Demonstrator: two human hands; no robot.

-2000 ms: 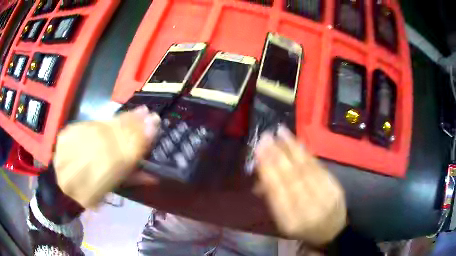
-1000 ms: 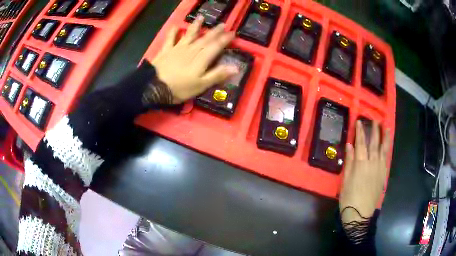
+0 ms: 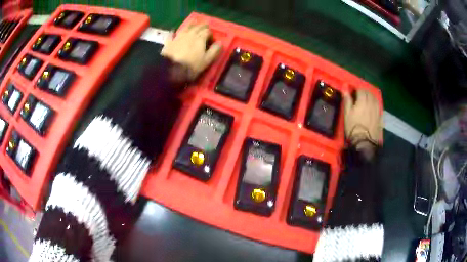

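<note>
A red tray (image 3: 225, 215) with compartments lies in front of me. Closed black flip phones lie in it, such as the front left one (image 3: 205, 143), the front middle one (image 3: 257, 175) and the front right one (image 3: 309, 191). Three more lie in the back row, one of them in the middle (image 3: 283, 91). My left hand (image 3: 192, 47) is over the back left compartment, fingers bent down. My right hand (image 3: 361, 115) is over the back right compartment. Both hands hide what lies beneath them, and I cannot tell whether they grip anything. My right forearm covers the front right corner.
A second red tray (image 3: 119, 58) with several closed phones stands to the left on the dark green belt (image 3: 287, 25). Part of another tray shows at the far left. Pale cables (image 3: 435, 158) hang at the right edge. A person's hand (image 3: 416, 6) shows at the top right.
The opened phones seen two seconds ago no longer show; closed ones lie in the compartments. Since one second ago both hands have moved to the tray's back corners, and the view has shifted.
</note>
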